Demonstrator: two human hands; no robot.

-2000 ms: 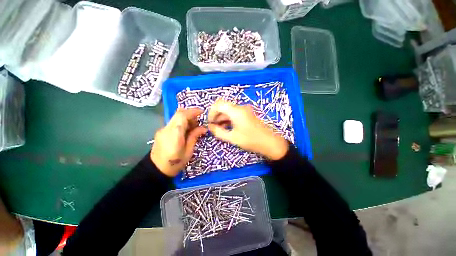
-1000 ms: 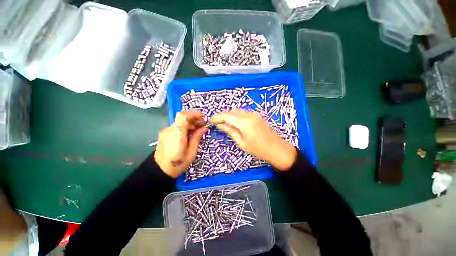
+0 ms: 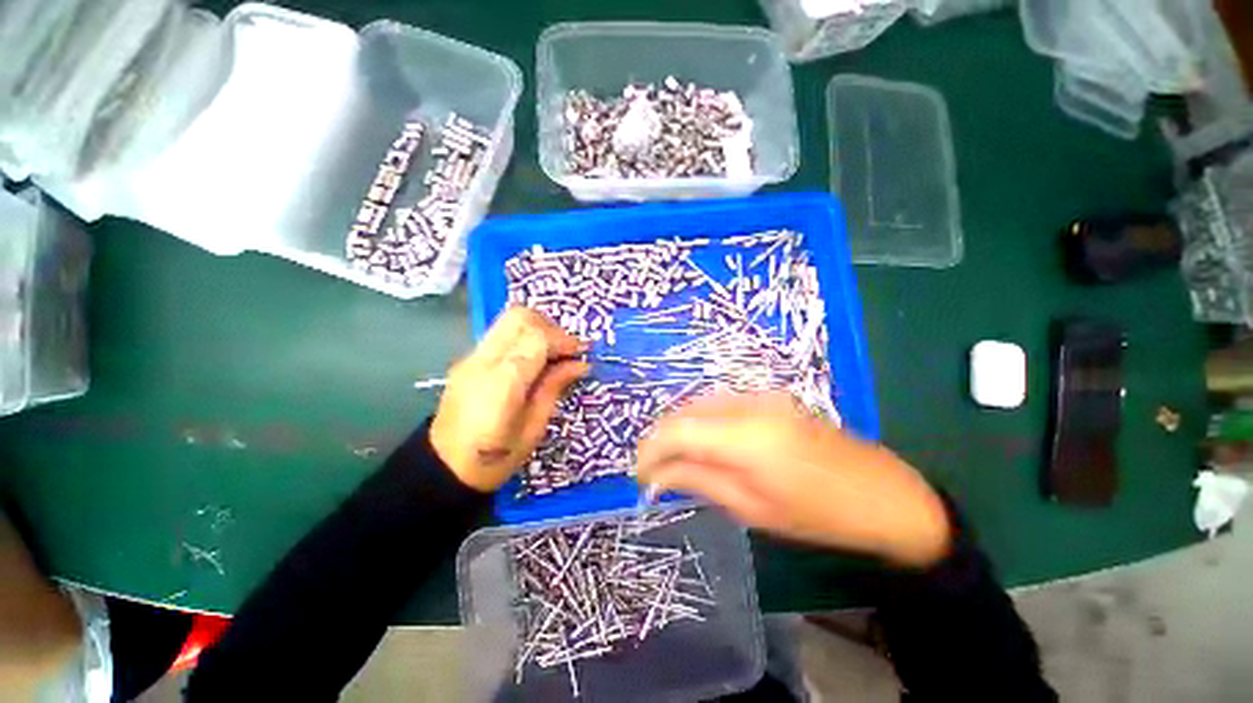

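The blue tray (image 3: 860, 343) holds many short metal sleeves (image 3: 591, 419) at the left and near side, and long thin pins (image 3: 790, 309) at the right. My left hand (image 3: 506, 398) is over the tray's left side, thumb and fingers pinched; a thin pin (image 3: 430, 383) pokes out on its left. My right hand (image 3: 790, 467) is blurred, over the tray's near right edge, fingers bent downward; a small silvery glint shows under its fingertips, too blurred to name. The near clear box (image 3: 742, 618) holds crisscrossed rods.
Beyond the tray stand a far clear box (image 3: 667, 186) of short fittings and a left clear box (image 3: 488, 83) of cylinders. A clear lid (image 3: 893, 172), small white case (image 3: 998, 375), black phone-like rectangle (image 3: 1086, 412) and dark pouch (image 3: 1120, 250) lie to the right.
My right hand has parted from my left and moved right and toward my body, to the tray's near edge. My left hand stays nearly in place. The view has shifted slightly.
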